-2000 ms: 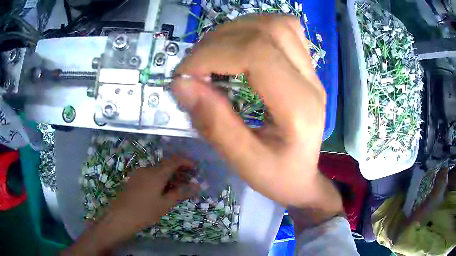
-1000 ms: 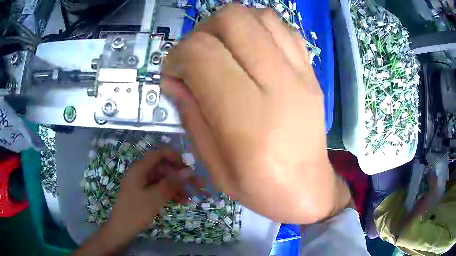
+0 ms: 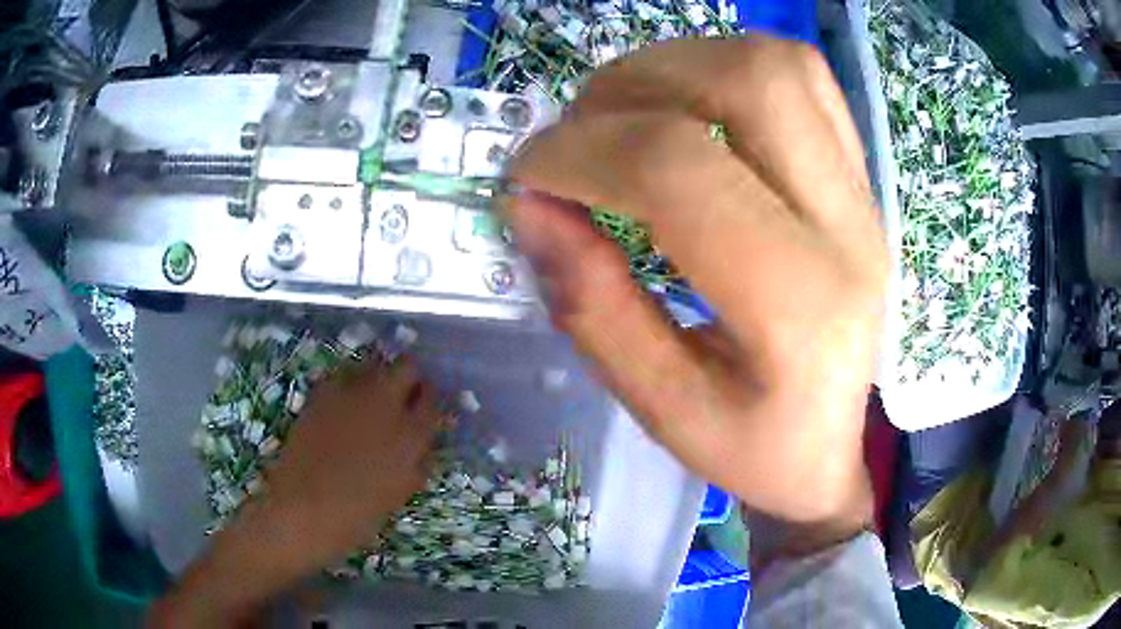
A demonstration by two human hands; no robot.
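Observation:
My right hand (image 3: 725,270) is over the right part of the bench machine, thumb and forefinger pinched on the end of a thin green and silvery lead (image 3: 443,186). The lead runs left toward the narrow groove between the clamp blocks (image 3: 307,184), beside a bright green spot. My left hand (image 3: 350,455) is down in the translucent parts tub (image 3: 516,369) among small leads with white blocks (image 3: 492,528). Its fingers are blurred and partly hidden, so I cannot tell whether they hold a lead.
A blue bin (image 3: 781,17) of green leads is behind the machine. A long white side tub (image 3: 971,412) of leads stands at right. A red item (image 3: 27,442) and a teal crate edge (image 3: 117,492) are at left. A person in yellow (image 3: 1045,553) is at lower right.
My right hand has moved right from the groove, uncovering more of the plate and showing the lead. My left hand has shifted slightly left in the tub, its fingers now turned down.

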